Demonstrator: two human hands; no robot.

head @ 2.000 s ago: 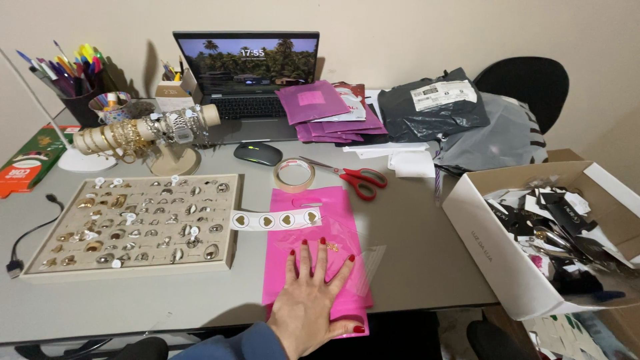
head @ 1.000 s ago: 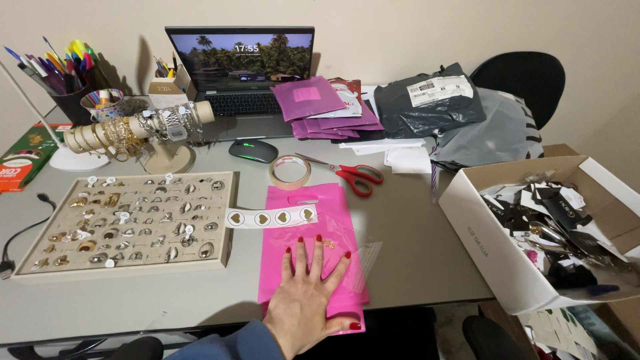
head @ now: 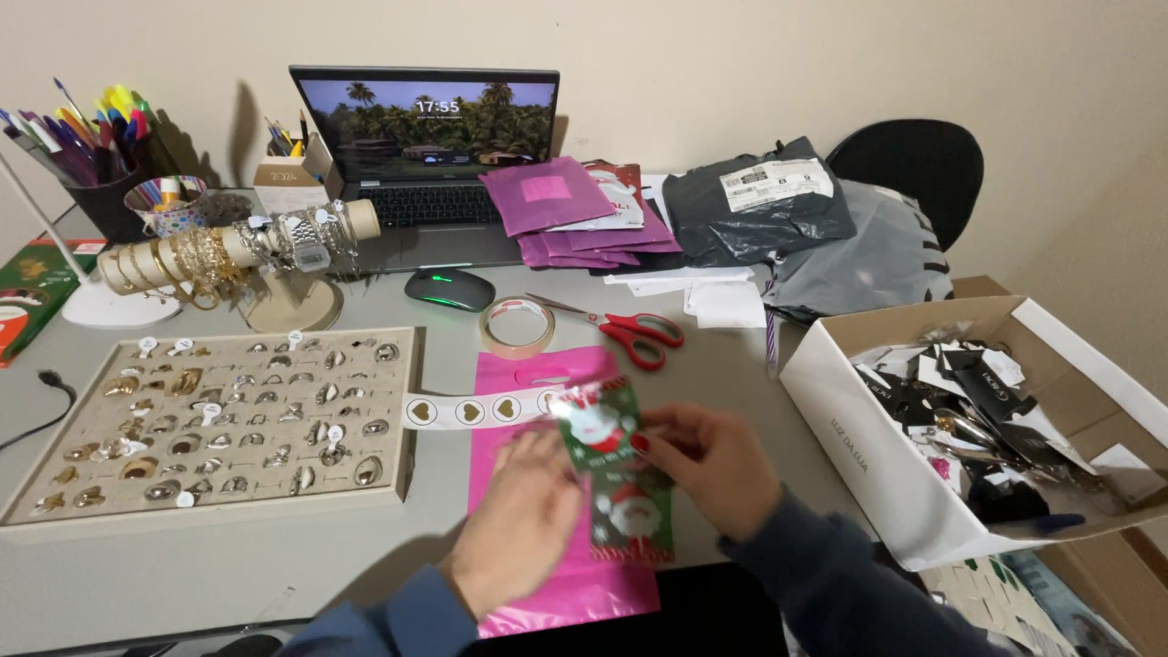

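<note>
A pink plastic bag (head: 566, 593) with a cut-out handle lies flat at the desk's front edge. My left hand (head: 525, 516) is over the bag, blurred, its fingertips partly behind two green Santa-printed packets (head: 611, 474) that look joined end to end. Between thumb and fingers, my right hand (head: 712, 456) pinches the packets by their right side. A strip of heart stickers (head: 470, 412) runs from the ring tray to the bag's upper part, its right end behind the packets. Above the bag lie a roll of tape (head: 516, 327) and red-handled scissors (head: 639, 338).
At left are a ring display tray (head: 412, 411) and a bracelet stand (head: 292, 306). A laptop (head: 429, 128), a mouse (head: 450, 288), purple mailers (head: 547, 196) and a dark plastic parcel (head: 757, 214) stand behind. On the right, a white cardboard box (head: 867, 465) holds many cards.
My right hand has come into view with the green Santa packets. My left hand, earlier spread flat on the pink bag, has shifted and its fingers now point toward the packets.
</note>
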